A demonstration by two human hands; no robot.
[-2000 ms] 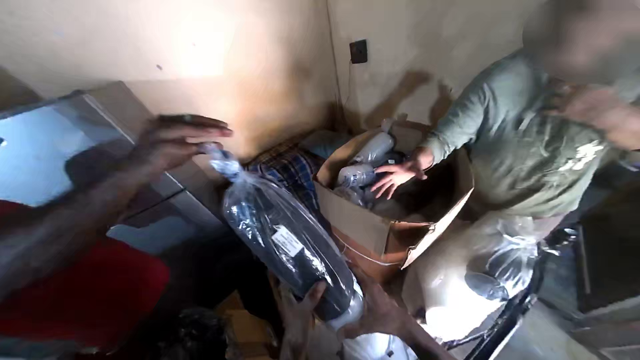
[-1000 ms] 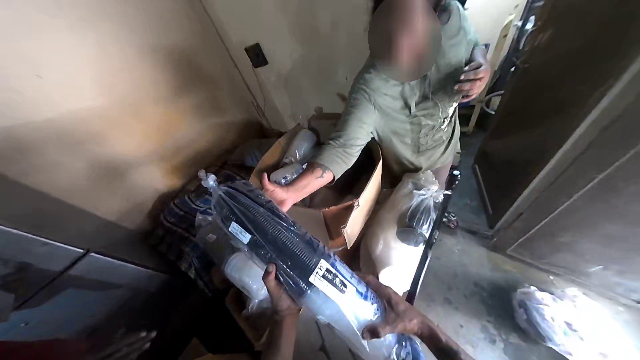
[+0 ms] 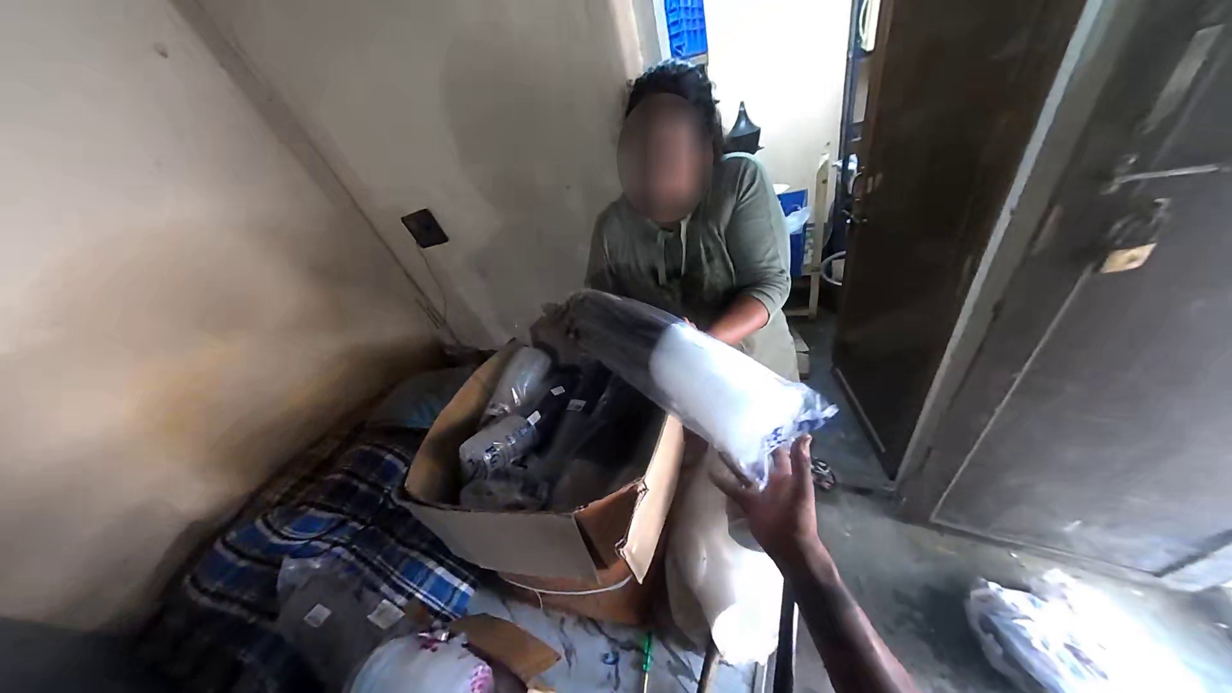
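Note:
A clear plastic package with a white lower part and dark contents (image 3: 717,385) tilts above the right side of an open cardboard box (image 3: 510,539). My right hand (image 3: 775,491) is at its lower right end, fingers against the plastic; whether it grips cannot be told. A person in a green top (image 3: 707,250) stands behind the package, one arm reaching to its far side. Inside the box lie several plastic-wrapped rolls, one of them pale (image 3: 500,445). My left hand is out of view.
A plaid cloth (image 3: 385,529) lies left of the box. Nearer are wrapped grey goods (image 3: 337,616) and a white bundle (image 3: 423,664). A large pale wrapped bundle (image 3: 722,568) stands right of the box. A padlocked dark door (image 3: 1088,337) and a white plastic bag (image 3: 1049,626) are at right.
The package has moved away from me, over the box's right side, near the person. My left hand, on the package a second ago, is out of view. The view has shifted.

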